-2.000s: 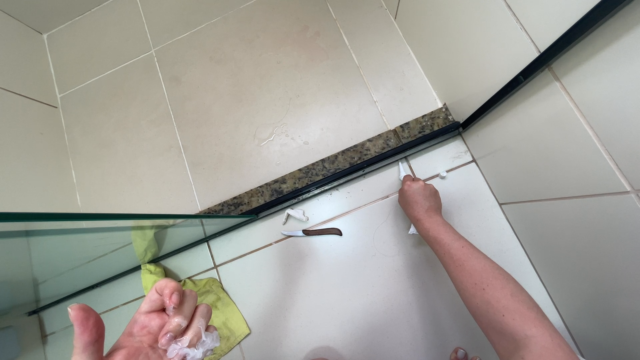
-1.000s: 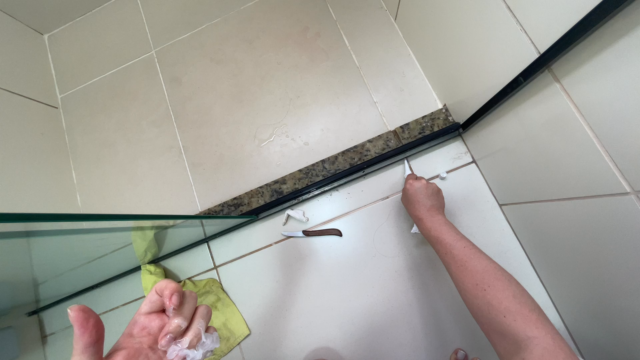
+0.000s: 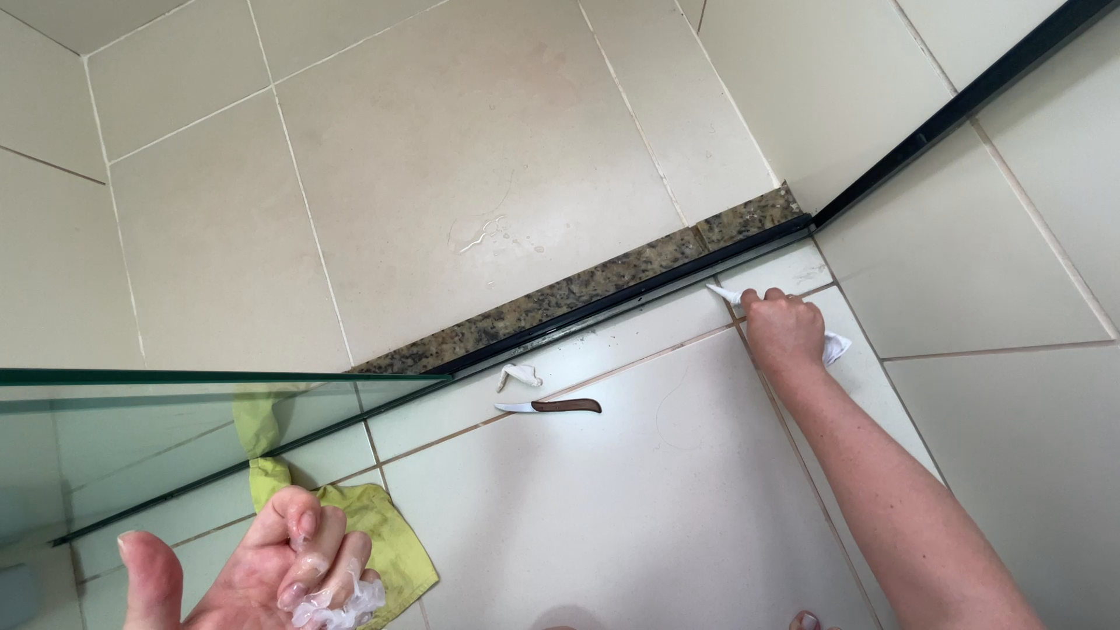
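My right hand (image 3: pixel 781 325) is closed around a white tube with a pointed nozzle (image 3: pixel 724 294); the nozzle tip rests near the black rail (image 3: pixel 639 287) at the shower threshold. A white end sticks out behind that hand. My left hand (image 3: pixel 289 564), palm up at lower left with curled fingers and thumb apart, holds a translucent white smeared clump (image 3: pixel 343 604) at the fingertips. A small knife with a brown handle (image 3: pixel 567 406) lies on the tiles between the hands. Just above it is a crumpled white scrap (image 3: pixel 521 376).
A yellow-green cloth (image 3: pixel 385 542) lies behind my left hand. A glass panel (image 3: pixel 157 437) stands at the left. The speckled granite sill (image 3: pixel 560 306) runs beside the rail, with wet marks (image 3: pixel 481 234) on the shower floor beyond. Tiled wall and a black vertical profile (image 3: pixel 927 131) are at right.
The white end behind my right hand shows more plainly than before, and a small white bit beside that hand is no longer in view. My left hand, the knife and the cloth have stayed put.
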